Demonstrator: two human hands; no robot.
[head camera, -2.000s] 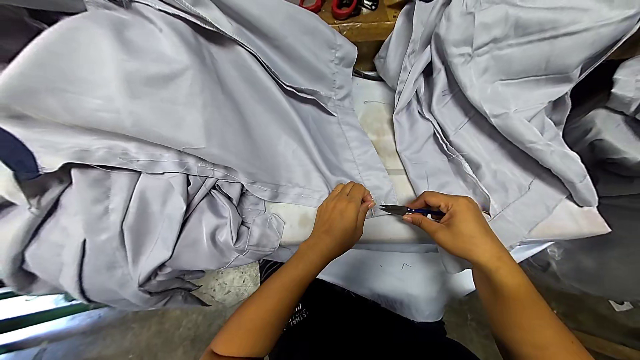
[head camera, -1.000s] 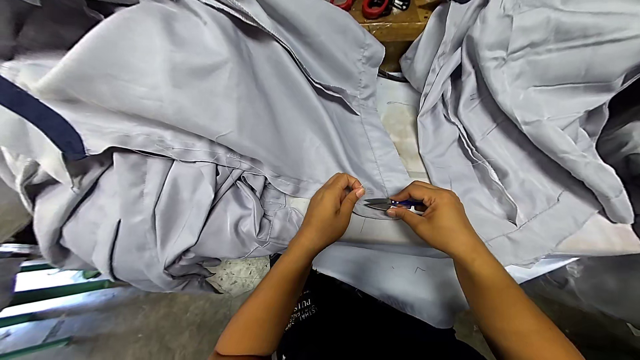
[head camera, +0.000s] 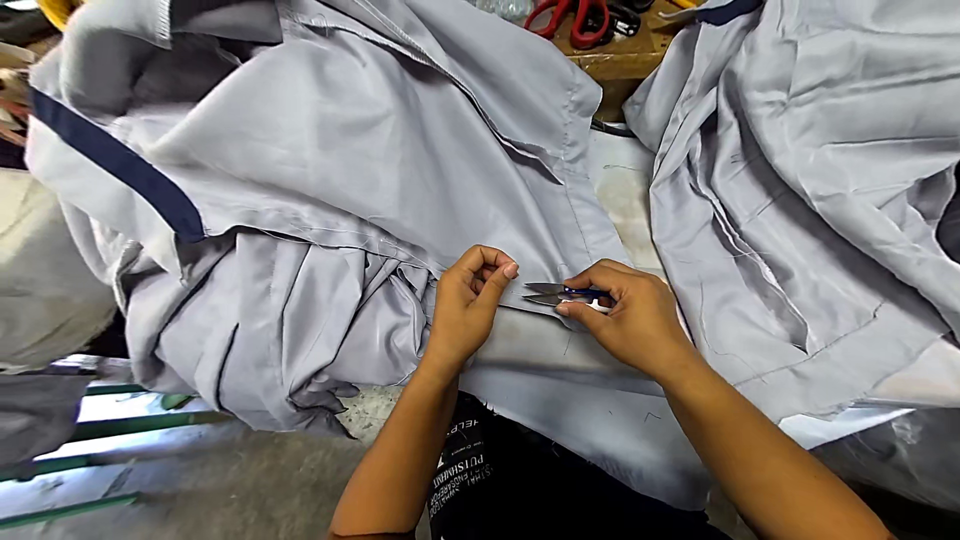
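A grey fabric garment with a dark blue strip lies across a pale padded surface. My right hand holds small blue-handled thread snips between thumb and fingers; their blades point left, parted, over the garment's lower hem. Just left of the blade tips is my left hand, thumb and index finger pinched together above the hem. A thread may be in that pinch, but it is too fine to tell. Loose threads lie on the cloth.
Another grey garment is spread at the right, its stitched edge running near my right forearm. Red-handled scissors rest on a wooden ledge at the back. Bunched grey cloth hangs at the left, above green bars.
My left hand has moved back from the snips and the hem, leaving a gap before the blades. The blades have parted wider. The view has shifted, showing more of the left side.
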